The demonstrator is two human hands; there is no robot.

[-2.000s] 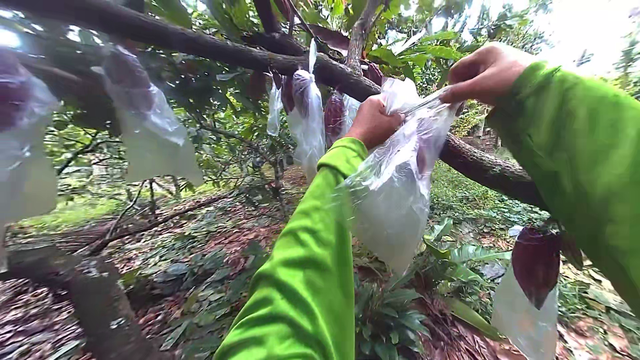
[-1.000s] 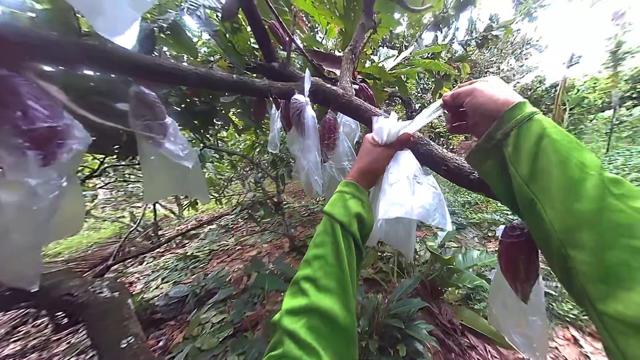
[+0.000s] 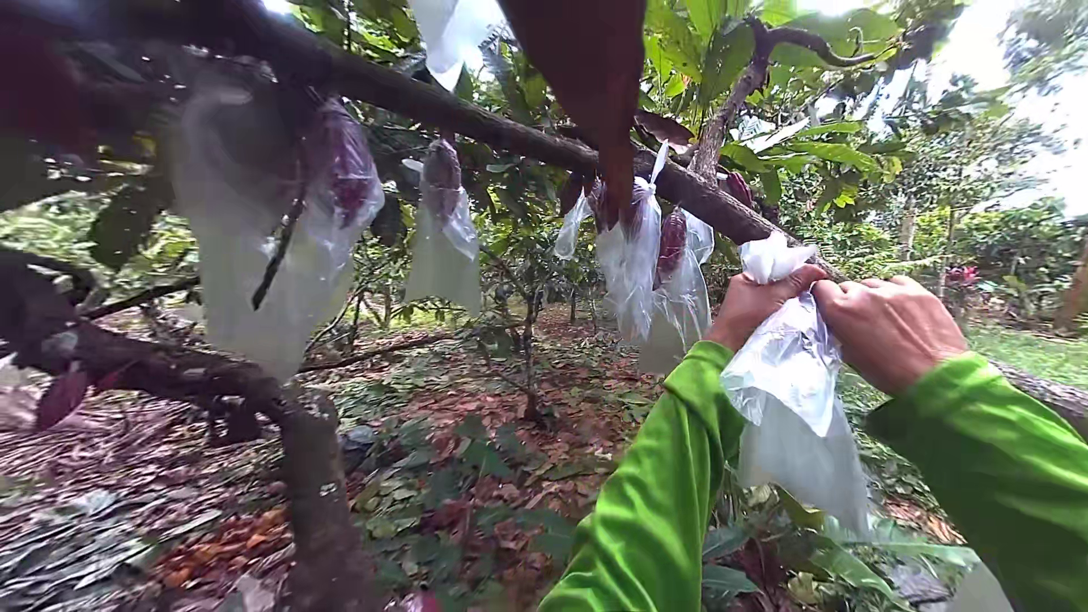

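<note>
A clear plastic bag (image 3: 795, 382) hangs below the cacao branch (image 3: 501, 127) at right of centre. My left hand (image 3: 756, 306) is closed around its gathered neck, with bunched plastic sticking up above the fist. Against it, my right hand (image 3: 892, 327) grips the same neck from the right. Whatever the bag holds at its top is hidden by plastic and fingers. To the left, a dark red cacao pod (image 3: 671, 242) hangs in a clear bag, beside another bagged pod (image 3: 633, 263) whose bag is knotted at the top.
More bagged pods (image 3: 444, 183) hang along the branch, one large bag (image 3: 255, 229) at the left. A dark reddish leaf or pod (image 3: 586, 68) hangs close to the camera. A lower limb (image 3: 314, 493) rises at the lower left, over ground covered in dry leaves.
My right hand was raised, pulling the bag's end up and right; it is now down against my left hand at the bag's neck. The view has swung somewhat left.
</note>
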